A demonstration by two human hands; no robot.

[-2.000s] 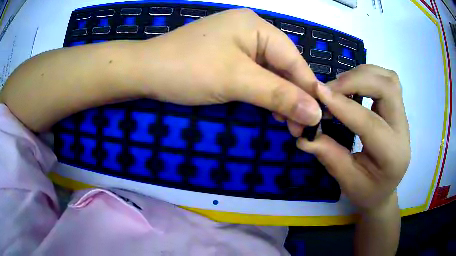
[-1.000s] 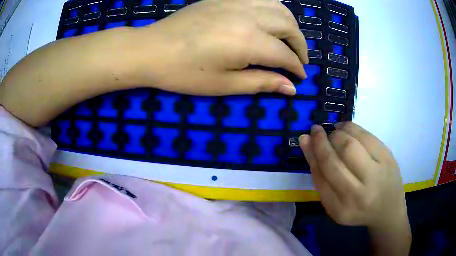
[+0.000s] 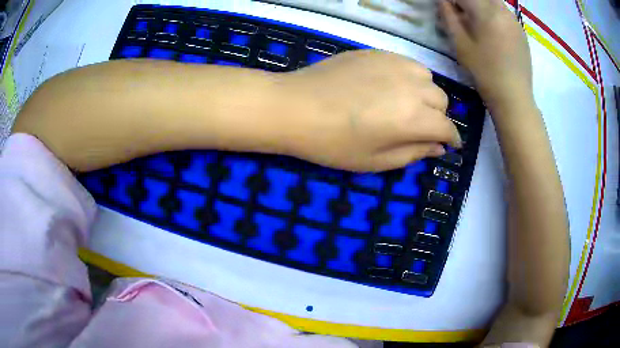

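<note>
The blue and black tray (image 3: 269,232) lies under my left arm, with bow-tie-shaped blue gaps. Black oblong parts (image 3: 440,198) with silvery outlines sit along its right side and top rows. Two more lie near its lower right corner. My left hand (image 3: 381,112) is over the tray's right part, fingertips together at the right column; whether they hold a part is hidden. My right hand (image 3: 479,34) is at the top edge, cut off and blurred, over the right end of the white tray (image 3: 353,15). Its fingertips are partly out of view.
The white bench top (image 3: 204,255) has a yellow tape edge (image 3: 408,334) at the front and yellow and red tape lines at the right. A small blue dot is near the front edge. A pale pink garment is at the lower left.
My right hand has moved from the tray's lower right corner up to the white tray. My left hand has shifted right and down to the right column. The tray appears tilted in view.
</note>
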